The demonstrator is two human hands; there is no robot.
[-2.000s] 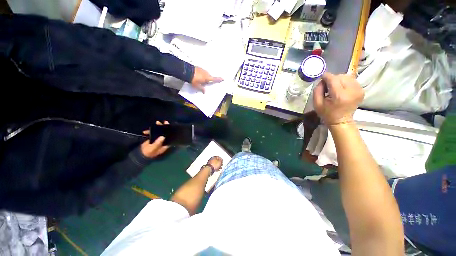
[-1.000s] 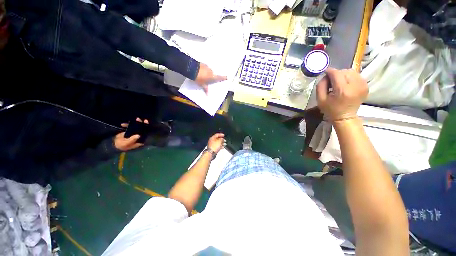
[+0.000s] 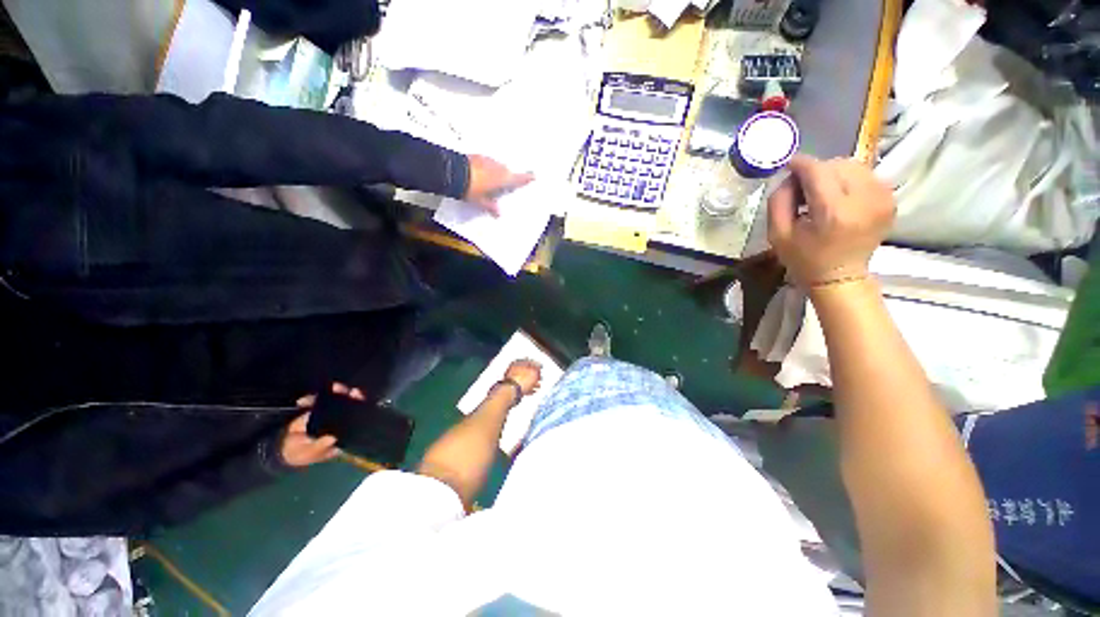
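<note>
My right hand is raised at the desk's right edge with its fingers curled, just beside a round jar with a dark rim and white top. The fingertips overlap the jar's lower edge; whether they touch it I cannot tell. My left hand is lowered beside my left hip, small in view, over a pale flat rectangular thing. Its fingers are loosely bent and I cannot tell if they hold anything. A calculator lies on a yellowish board on the desk.
A person in dark clothes stands at left, one hand on papers, the other holding a black phone. White fabric is heaped at right. A blue sack-like thing is at lower right. The floor is green.
My left hand has risen a little, then come back down over the pale rectangle. My right hand has stayed by the jar. The other person's phone hand has moved left and down.
</note>
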